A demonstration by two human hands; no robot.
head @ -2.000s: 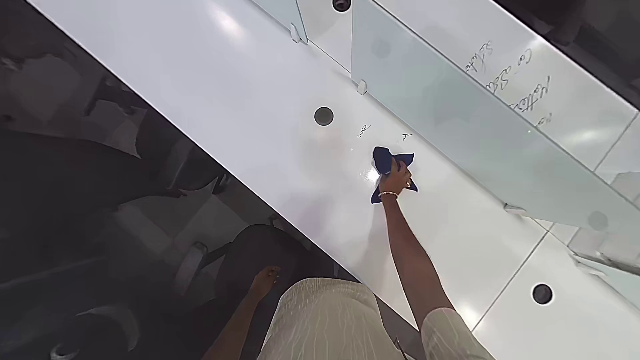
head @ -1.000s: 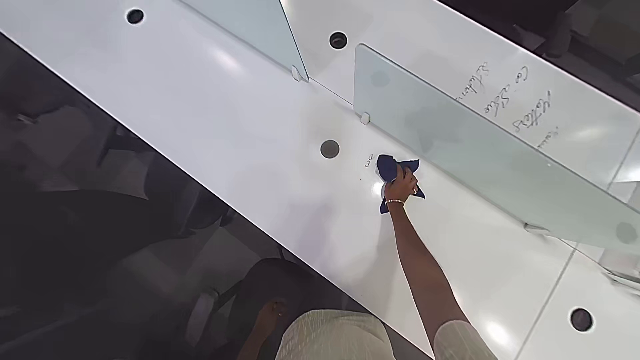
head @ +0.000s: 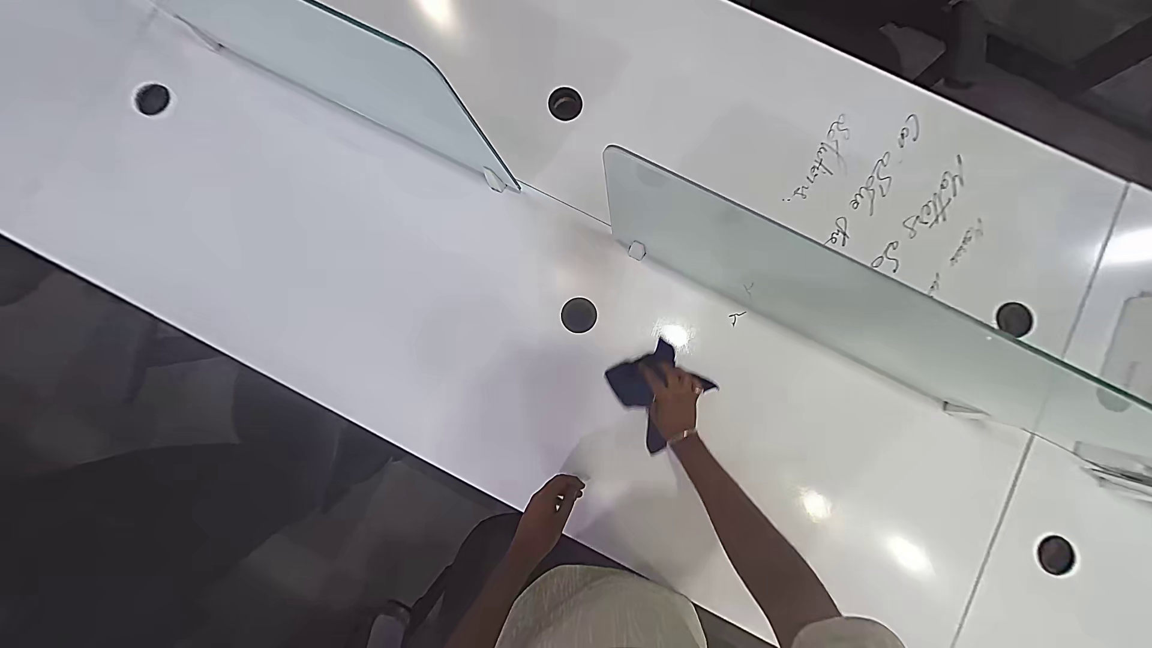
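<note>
My right hand (head: 673, 400) presses a crumpled dark blue cloth (head: 630, 382) onto the glossy white tabletop (head: 360, 297), its fingers spread over the fabric. Corners of the cloth stick out around the hand. My left hand (head: 551, 506) is at the table's near edge with its fingers curled; whether it holds something small cannot be told. A small dark pen mark (head: 737, 318) shows on the white surface, up and to the right of the cloth. Handwriting (head: 882, 193) in dark ink covers part of the surface beyond the glass divider.
Two frosted glass dividers (head: 810, 270) stand along the table's middle on small clamps (head: 636, 250). Round cable holes (head: 579, 315) dot the tabletop, one just above the cloth. A dark chair (head: 486, 549) stands by the near edge, beside my left arm.
The cloth under my right hand has moved down and left, away from the divider. The small writing seen near it earlier is partly gone. My left hand has risen to the table's edge.
</note>
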